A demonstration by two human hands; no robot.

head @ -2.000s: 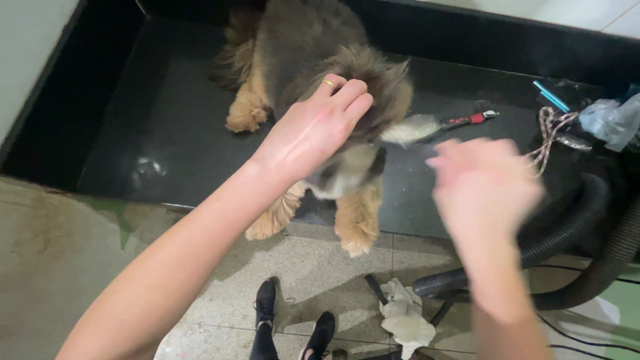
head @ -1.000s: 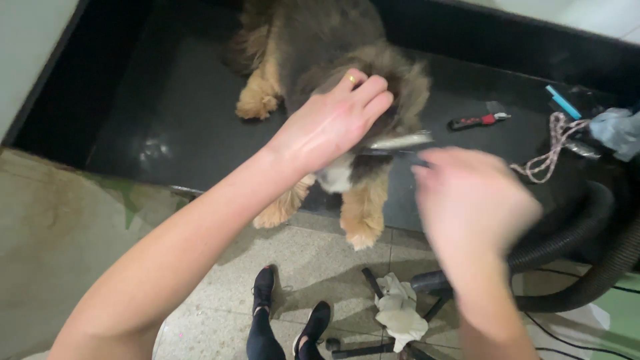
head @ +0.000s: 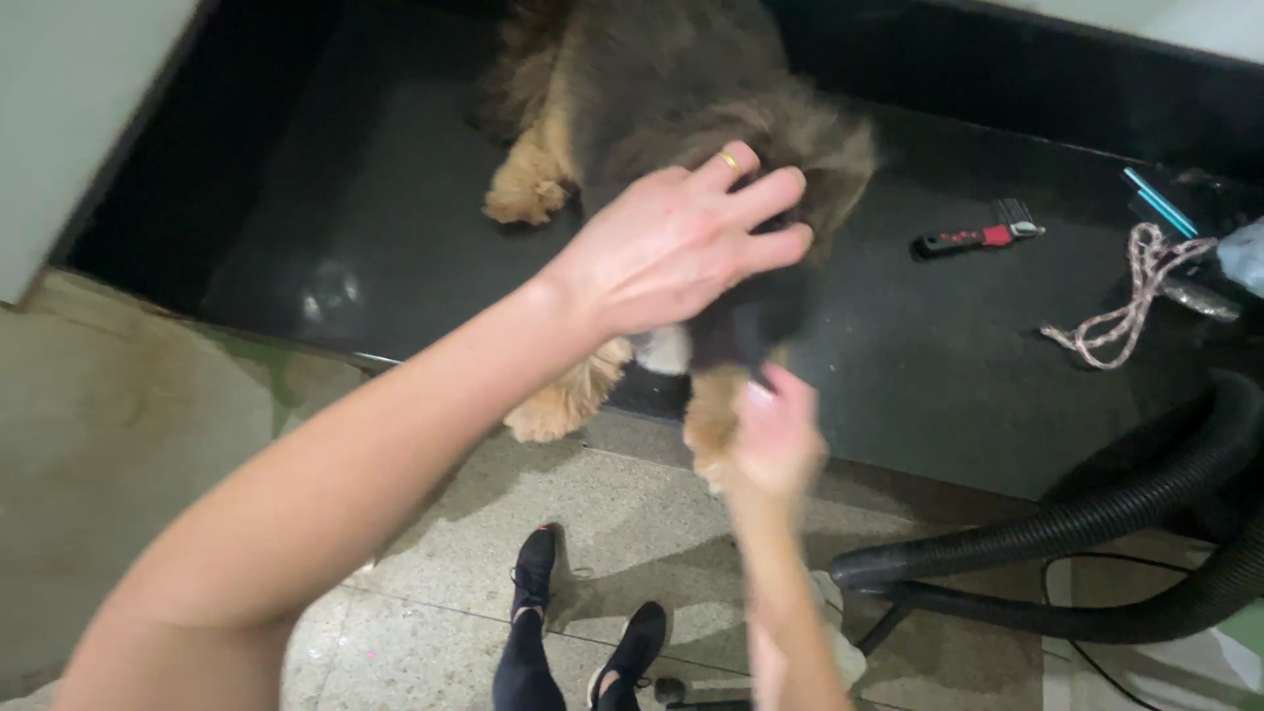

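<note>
A dog with dark back fur and tan legs (head: 671, 89) is on the black table (head: 889, 395), its head and forelegs toward the near edge. My left hand (head: 691, 232), with a ring on one finger, lies over the dog's head and grips it, fingers bent into the fur; the thumb is hidden. Motion blurs my right hand (head: 780, 425), which is just below the head, beside a tan foreleg (head: 711, 415). A dark blurred shape is at its fingertips; I cannot tell whether it is a tool or fur.
A dematting comb with a black and red handle (head: 973, 237) lies right of the dog. Farther right are a braided cord (head: 1136, 296), a blue strip (head: 1160, 202) and plastic wrapping (head: 1244, 257). Black corrugated hoses (head: 1037, 533) cross the lower right. Feet in black shoes (head: 632, 642) stand on the floor.
My right hand has moved left and down, from right of the dog's head to beside its foreleg. My left hand stays on the head. The pale object between head and right hand no longer shows.
</note>
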